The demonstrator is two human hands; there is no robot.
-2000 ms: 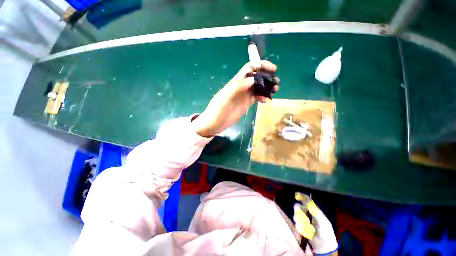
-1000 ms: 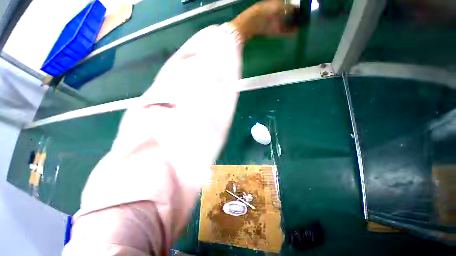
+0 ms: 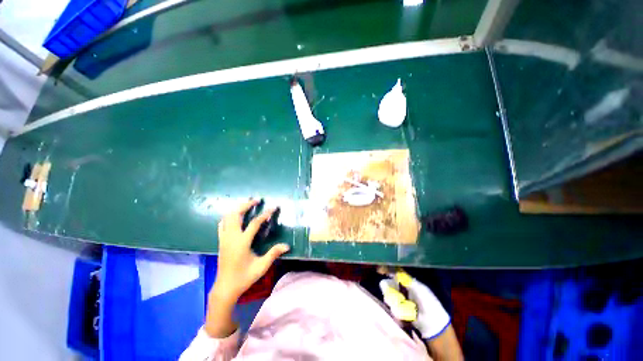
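My bare left hand point(image 3: 247, 243) is low over the bench's front edge, palm down. Its fingers are spread around a small black part or clump point(image 3: 266, 224) on the green top; finger contact is unclear. My right hand point(image 3: 416, 304), in a white glove with yellow fingertips, is below the bench edge near my lap, fingers curled; whether it holds anything is unclear. The stained cardboard pad point(image 3: 328, 222) bears small white pieces point(image 3: 361, 194). A black clump point(image 3: 448, 220) lies right of the pad.
A white-and-black handheld tool point(image 3: 307, 113) and white squeeze bottle point(image 3: 393, 107) lie behind the pad. A rail point(image 3: 233, 76) crosses the bench's rear. Blue bins stand at upper left point(image 3: 83, 27) and below the bench point(image 3: 166, 310). A small tan block point(image 3: 37, 187) lies far left.
My left hand has come back from the rear shelf area, where it held something dark, to the front edge with spread fingers. The handheld tool now shows uncovered. The camera view has shifted.
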